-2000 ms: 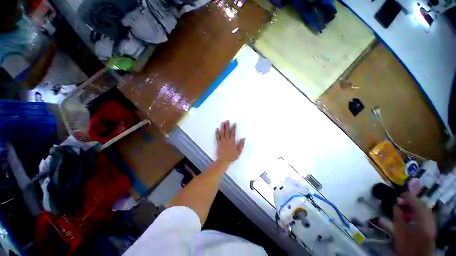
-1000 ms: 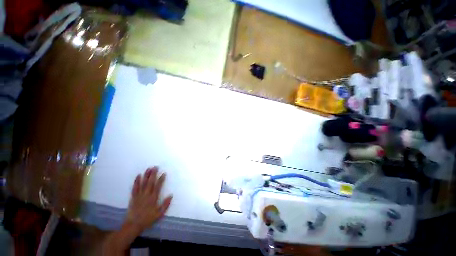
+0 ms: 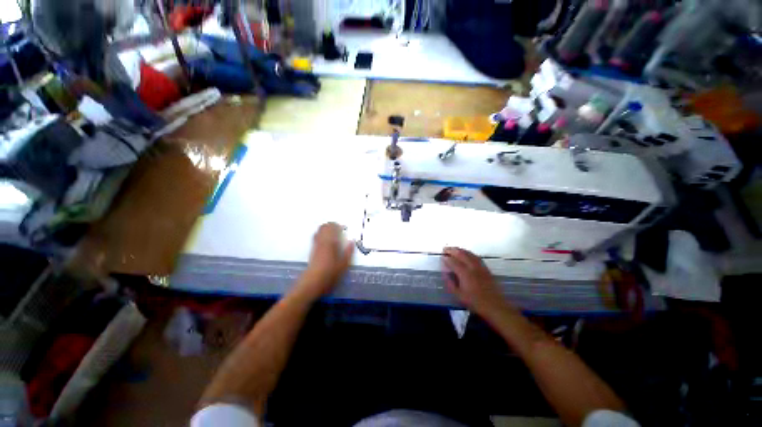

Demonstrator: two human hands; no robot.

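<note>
The white sewing machine (image 3: 535,179) stands on the right half of the white table (image 3: 284,183). Its presser foot (image 3: 406,210) and needle area are at the head's left end. My left hand (image 3: 332,253) is on the table left of the machine bed, fingers loosely curled; its fingertips are blurred and I cannot tell if it holds anything. My right hand (image 3: 468,277) rests at the front edge, right of the needle area, fingers bent, with no object visible in it.
An orange-yellow tray (image 3: 468,128) and thread cones (image 3: 535,132) are behind the machine. A small black object (image 3: 396,121) lies on the brown surface. Scissors (image 3: 622,283) lie at the table's right end. A ruler tape (image 3: 401,279) runs along the front edge. Cloth piles (image 3: 67,167) are at left.
The view has swung to face the machine from the front. My left hand, flat with spread fingers before, is now curled nearer the machine bed. My right hand has come to the front edge.
</note>
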